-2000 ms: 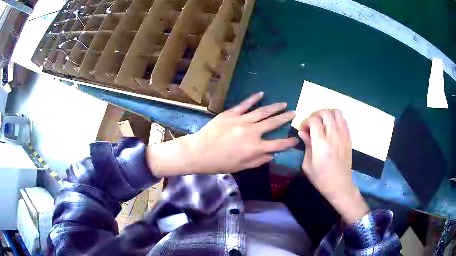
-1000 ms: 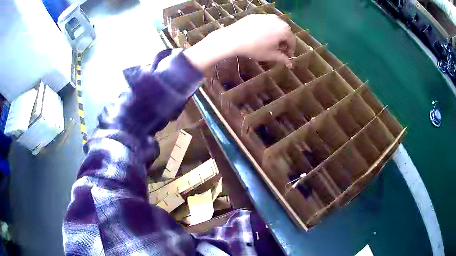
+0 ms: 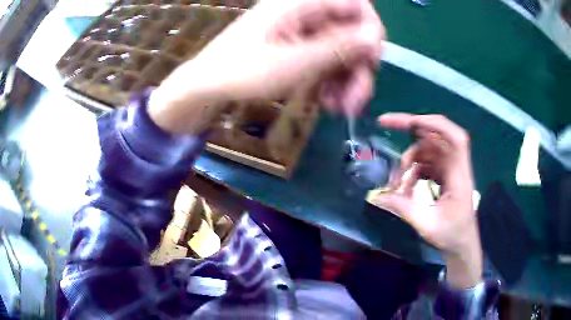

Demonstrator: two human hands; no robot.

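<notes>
My left hand (image 3: pixel 332 47) is raised over the bench, blurred, with its fingers closed on a thin pale lead wire (image 3: pixel 351 128). A round loudspeaker (image 3: pixel 368 170) with a shiny, partly reddish face hangs from the wire above the bench. My right hand (image 3: pixel 441 181) is just right of the speaker, fingers apart and curved towards it, holding nothing I can see. Whether it touches the speaker is unclear. A cream backing sheet (image 3: pixel 427 186) lies mostly hidden behind my right hand, with black material (image 3: pixel 389 225) at its near left.
The divider tray (image 3: pixel 285 167) lies at the left, partly behind my left forearm. A black sheet (image 3: pixel 508 234) lies at the right, with a narrow white scrap (image 3: pixel 529 157) beyond it. Cardboard offcuts (image 3: pixel 203 237) show below the bench edge. A pale curved strip (image 3: pixel 457 81) crosses behind.
The view has swung back right from the tray. My left hand has left the compartments and now has a speaker hanging by its wire. My right hand has come back into view.
</notes>
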